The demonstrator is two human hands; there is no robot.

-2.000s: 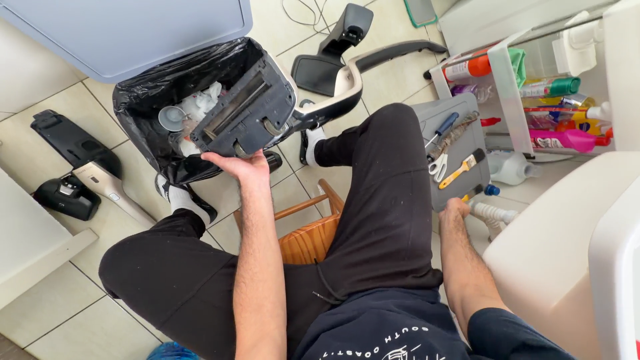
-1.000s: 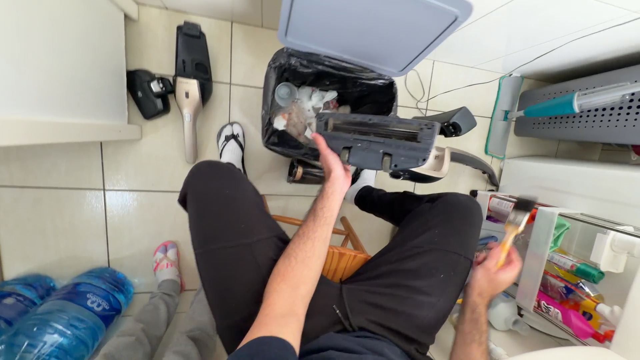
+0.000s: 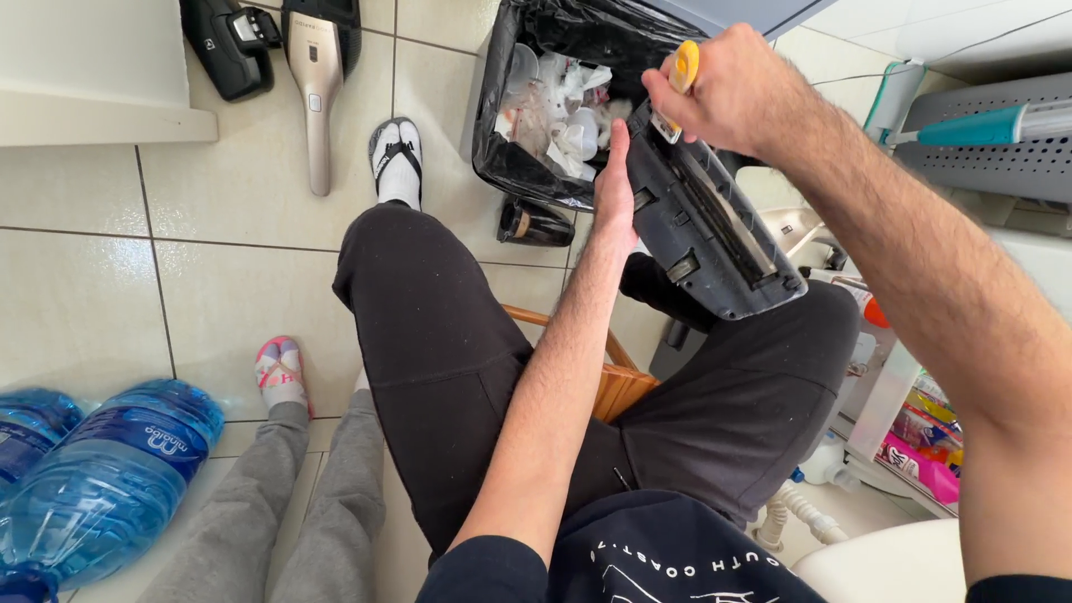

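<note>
My left hand [image 3: 617, 193] holds the upper left edge of a dark vacuum cleaner floor head [image 3: 712, 226], its underside turned up. In my right hand [image 3: 724, 92] is a paintbrush [image 3: 684, 69] with a yellow handle, its ferrule pointing down at the head's upper end; the bristles are hard to make out. The floor head tilts down to the right, its lower end close to my right thigh. Beside it, on the left, a bin [image 3: 484, 117] lined with a black bag holds crumpled tissue, fluff and plastic cups.
A handheld vacuum [image 3: 318, 92] and a black part [image 3: 230, 50] lie on the tiles at upper left. A dark cylinder [image 3: 536, 223] lies below the bin. Large water bottles [image 3: 126, 461] and another person's legs [image 3: 239, 502] are at lower left. A cleaning-product rack [image 3: 879, 410] stands right.
My right hand took the brush from the grey surface at the right, where it lay two seconds ago, and has moved over to the floor head. The floor head is now tilted more steeply.
</note>
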